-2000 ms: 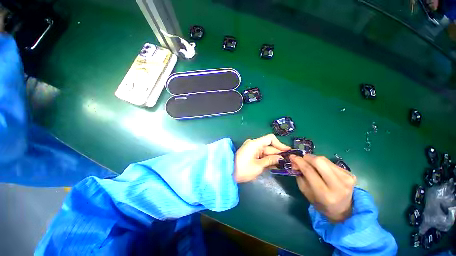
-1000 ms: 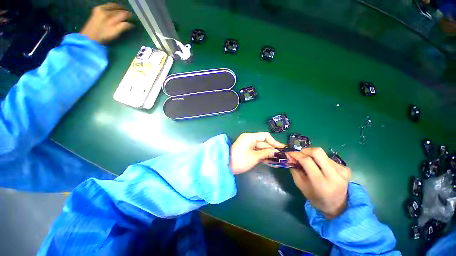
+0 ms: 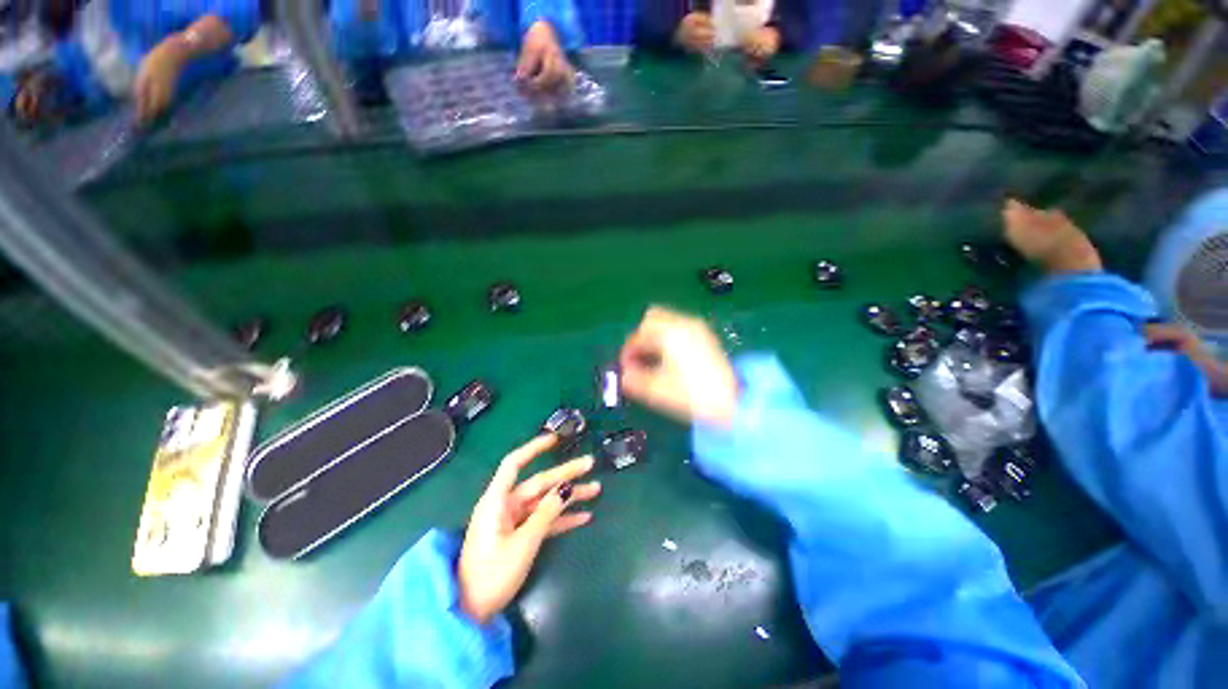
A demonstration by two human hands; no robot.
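Observation:
My left hand is open over the green bench, fingers spread. Its fingertips are beside a small black unit; a small dark spot shows on one finger. Another black unit lies just right of it. My right hand is blurred, its fingers bent down at a black unit with a pale patch. Whether it grips or only touches this unit cannot be told. No tool can be made out in it. Pale specks lie on the bench in front of me.
An open oblong case, a patterned phone and a slanting metal post are at left. Single units lie beyond. At right, units surround a clear bag, with another person's arm beside them. People and blister trays are across.
The view has swung up and to the right. My hands have come apart; the left has opened and no longer holds the unit. My right hand has moved away, farther over the bench.

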